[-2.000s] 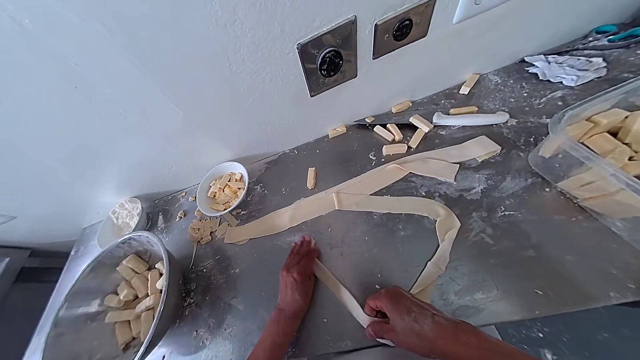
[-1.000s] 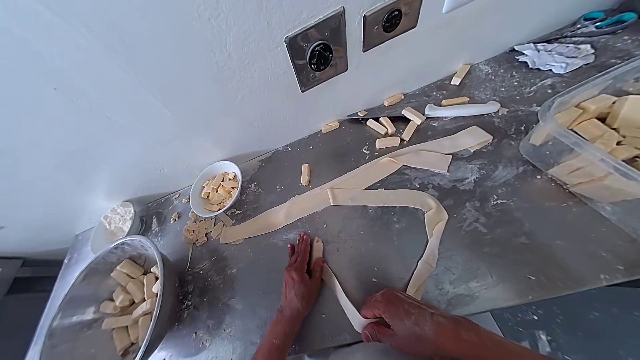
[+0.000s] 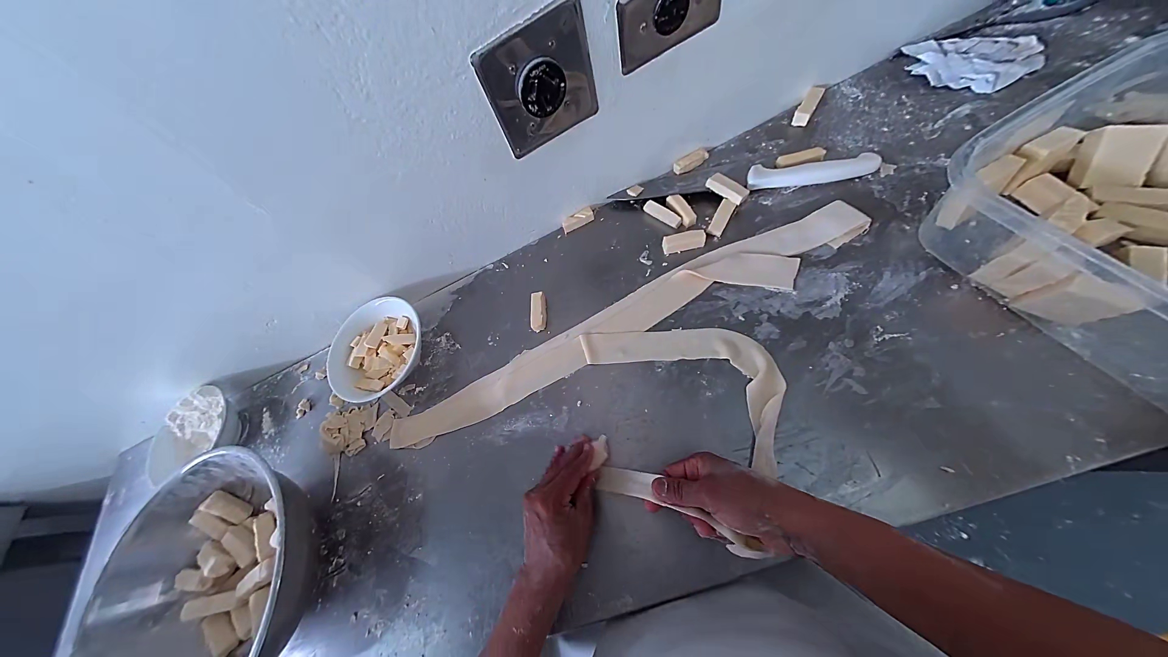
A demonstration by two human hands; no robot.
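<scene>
Near the front edge of the metal worktop, my left hand (image 3: 558, 511) presses on one end of a narrow dough strip (image 3: 630, 482). The strip runs from there into my right hand (image 3: 716, 500), whose fingers and thumb are closed on it. Another stretch of dough strip (image 3: 675, 345) curves across the worktop and down behind my right hand. Whether it joins the held piece is hidden. Long flat dough strips (image 3: 497, 388) lie diagonally behind, partly overlapping.
A metal bowl (image 3: 274, 538) of pale blocks stands front left, by a flour bowl (image 3: 219, 401) and a white bowl (image 3: 418, 342) of small pieces. Cut sticks (image 3: 683, 242) surround a white-handled knife (image 3: 812, 172). A plastic tub (image 3: 1013, 214) of blocks and a crumpled cloth (image 3: 976, 62) are at right.
My right hand has lifted its part of the dough strip and moved nearer my left hand. The left hand stays at the strip's end, its fingers now more bent.
</scene>
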